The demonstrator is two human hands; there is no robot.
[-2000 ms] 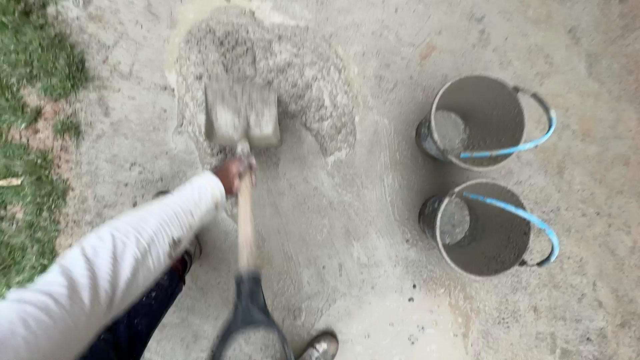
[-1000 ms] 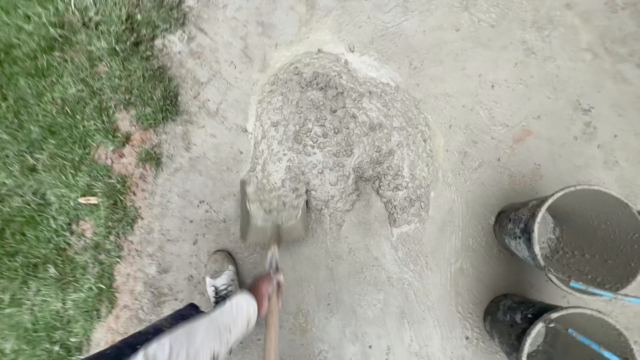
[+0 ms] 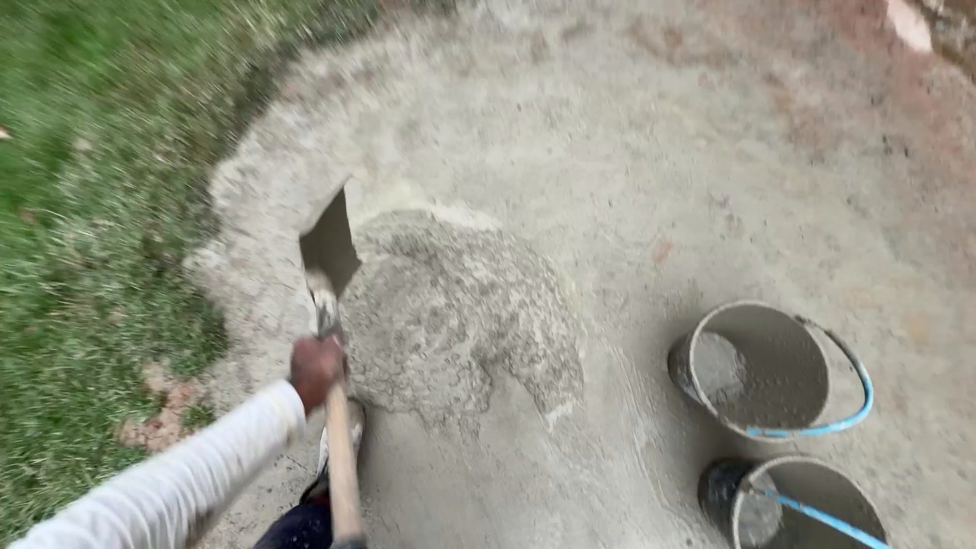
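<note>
My left hand [image 3: 316, 370] grips the wooden shaft of a shovel [image 3: 330, 248] low down, close to the blade's socket. The blade is tilted up on edge at the left side of a heap of wet concrete [image 3: 457, 328]; whether it touches the heap I cannot tell. Mortar-grey film coats the blade. The shaft runs down to the bottom edge, where a dark part of it shows. My right hand is out of view.
Two cement-smeared buckets [image 3: 684, 366] [image 3: 717, 496] with blue-covered handles stand on the slab at the right. Grass [image 3: 99, 267] borders the concrete slab [image 3: 610, 152] on the left. A shoe [image 3: 354, 435] is beside the shaft at the heap's lower left.
The shovel blade, low at the heap's near left edge one second ago, is now further up and turned on edge. My left hand has moved up with it. The view has shifted.
</note>
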